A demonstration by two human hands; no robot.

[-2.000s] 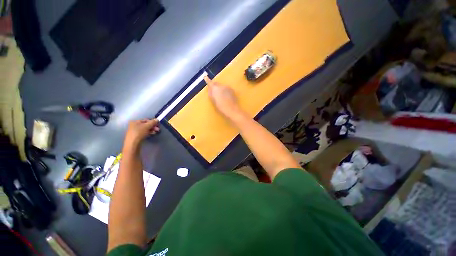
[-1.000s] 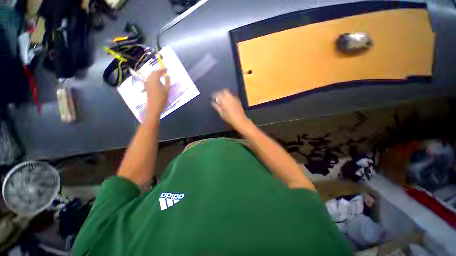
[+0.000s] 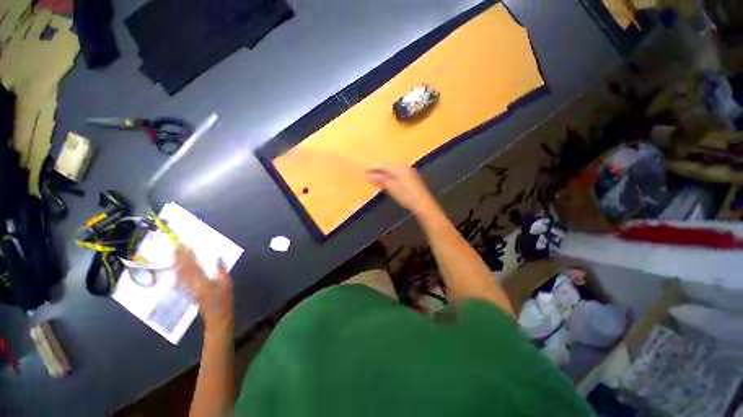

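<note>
The orange-tan card pattern (image 3: 472,73), with a small dark hole, lies on dark fabric (image 3: 326,114) whose edges show around it. A silvery, dark pattern weight (image 3: 416,103) sits on the card. My right hand (image 3: 397,182) is over the card's near edge; a faint, blurred see-through strip, the clear ruler (image 3: 338,160), extends left from its fingertips. My left hand (image 3: 200,285) is blurred, fingers apart, over the white printed paper (image 3: 171,313), with nothing visible in it. White chalk (image 3: 279,243) lies on the table between the hands.
Shears (image 3: 163,133) and a narrow white strip (image 3: 186,149) lie beyond the paper. Yellow-black tape (image 3: 106,244) is heaped left of it. A cream block (image 3: 73,156) and a pale block (image 3: 50,348) are further left. Dark fabric pieces (image 3: 200,37) lie at the back.
The white strip has left the fabric and lies by the shears. My left hand has moved to the paper. My right hand went toward the chalk, then back to the card with the clear ruler.
</note>
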